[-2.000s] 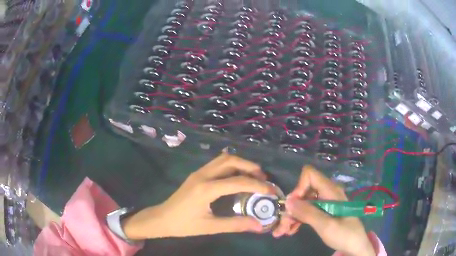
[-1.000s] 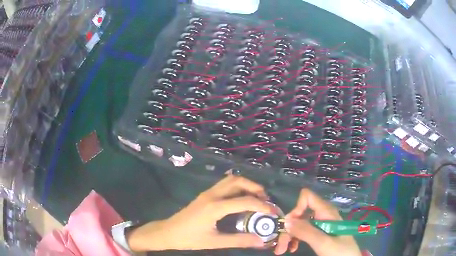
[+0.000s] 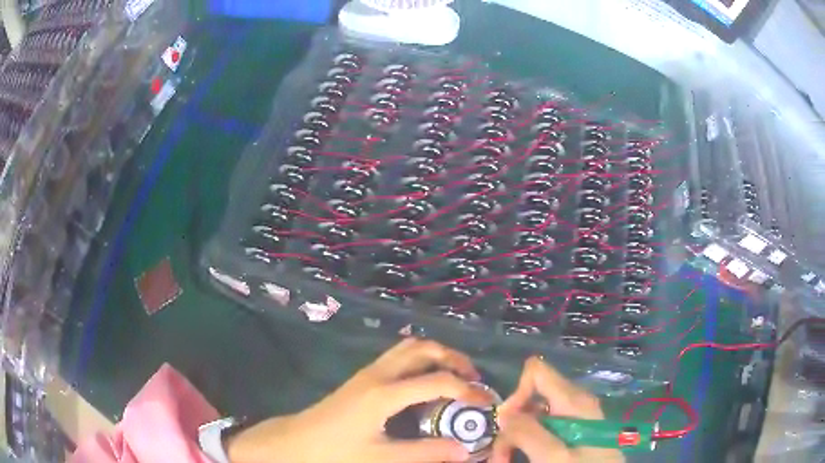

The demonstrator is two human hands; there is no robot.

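My left hand [image 3: 362, 414] is curled around the round test fixture [image 3: 469, 424], which shows a silver top with concentric rings near the bottom of the view. My right hand [image 3: 543, 416] holds the green test probe [image 3: 592, 432] at the fixture's right side. The probe tip and any part between my fingers are hidden. A red probe cable [image 3: 715, 345] loops from the probe's tail to the right. Behind my hands lies a clear blister tray [image 3: 353, 312] with rows of small dark round speakers [image 3: 477, 210] and thin red lead wires.
A brown square [image 3: 158, 285] lies on the green mat at left. Stacked clear trays [image 3: 54, 226] stand at left, others [image 3: 751, 226] at right. A white fan base [image 3: 398, 25] and a blue bin [image 3: 271, 7] are behind the tray. A monitor edge [image 3: 724, 9] shows at rear right.
The view has tilted up, so the tray and hands sit lower and more of the fan base, blue bin and monitor shows. Both hands keep about the same hold at the fixture.
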